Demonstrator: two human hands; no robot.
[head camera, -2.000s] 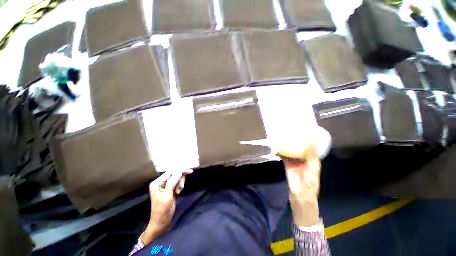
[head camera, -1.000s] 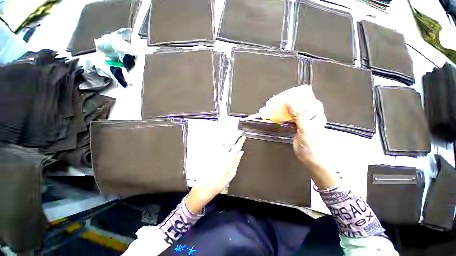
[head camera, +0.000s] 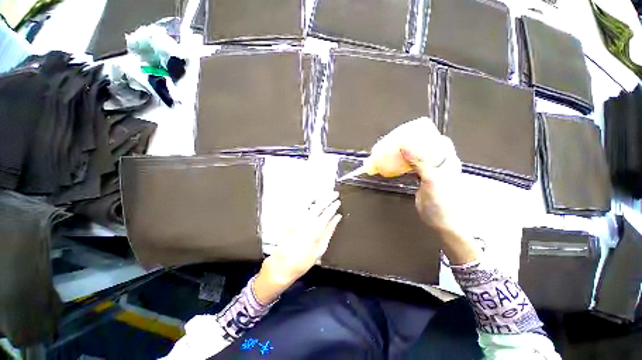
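A brown zippered panel (head camera: 384, 228) lies in front of me, its zip strip near the top edge partly covered. My right hand (head camera: 431, 186) is closed around a yellowish glue bottle (head camera: 394, 149). The bottle's thin pale nozzle (head camera: 353, 174) points left and down at the panel's upper left corner. My left hand (head camera: 303, 235) lies flat with its fingertips at the panel's left edge, holding nothing. A plain brown panel (head camera: 190, 211) lies to the left of it.
Rows of stacked plain panels (head camera: 250, 102) lie beyond. A stack of zippered panels (head camera: 556, 274) is at the right. Dark loose pieces (head camera: 49, 133) heap at the left, beside a crumpled plastic bag (head camera: 151, 60). A dark block of pieces (head camera: 625, 140) stands far right.
Since one second ago, the nozzle has moved slightly down to the panel's left edge. Earlier, the left hand was at the table's near edge and the bottle was over the panel's right side.
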